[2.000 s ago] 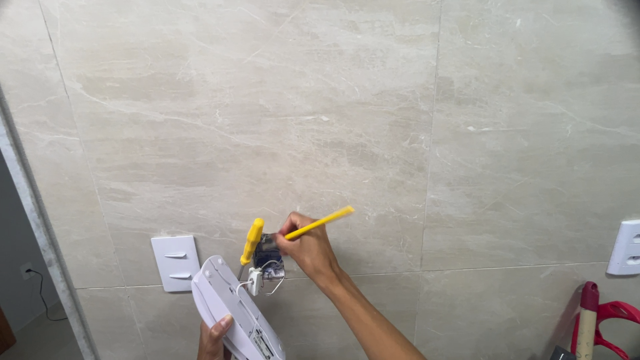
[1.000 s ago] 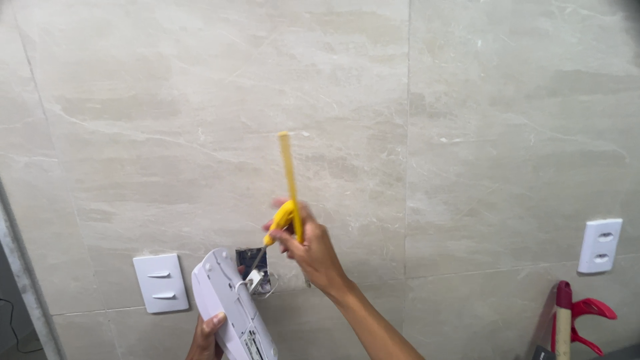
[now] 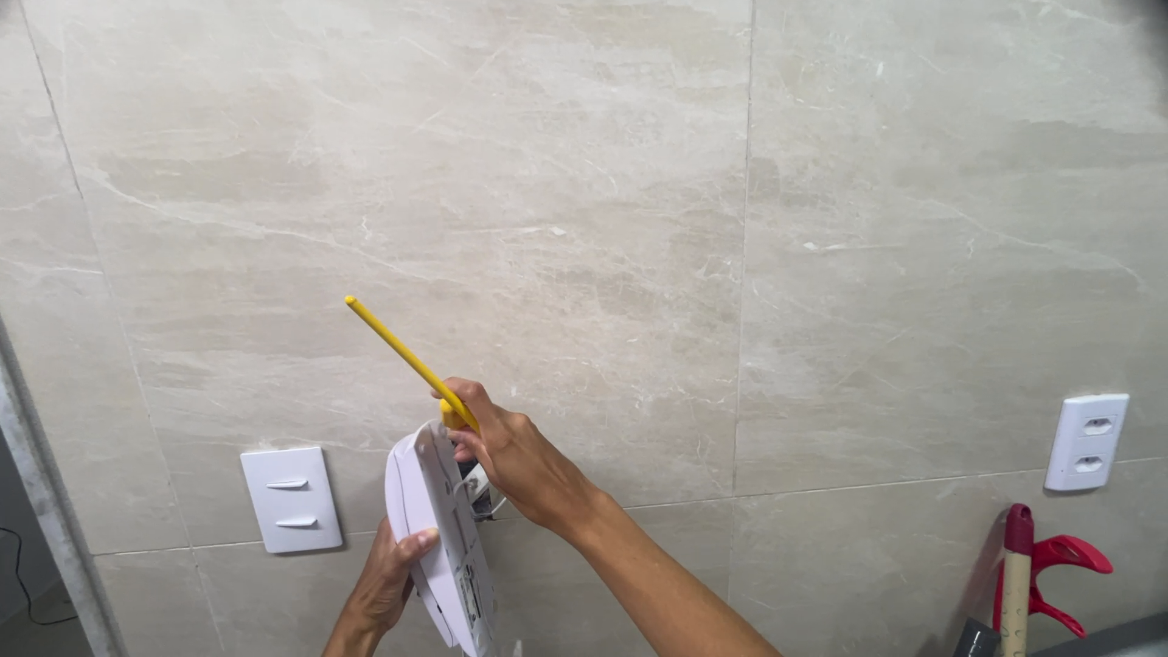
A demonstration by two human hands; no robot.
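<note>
My left hand (image 3: 392, 575) grips a white plastic device housing (image 3: 438, 538) by its lower left side, tilted beside an open wall box (image 3: 481, 502). White wires and a small white connector (image 3: 474, 482) show between the housing and the box. My right hand (image 3: 511, 447) is at the housing's top, holding a thin yellow rod (image 3: 401, 356) that points up and left. A yellow handle (image 3: 450, 415), which was on a screwdriver in the earlier views, is also in its fingers; the shaft is hidden behind the housing.
A white two-rocker switch plate (image 3: 292, 500) is on the tiled wall at left, a white double socket (image 3: 1086, 443) at right. A wooden handle with a dark red end (image 3: 1017, 566) and a red plastic part (image 3: 1068, 554) stand at lower right. A stone edge (image 3: 46, 511) runs down the left.
The screwdriver, beside the housing at first, was taken up by my right hand, which has since lowered to the housing's top. The housing has turned more edge-on. The rod now leans left.
</note>
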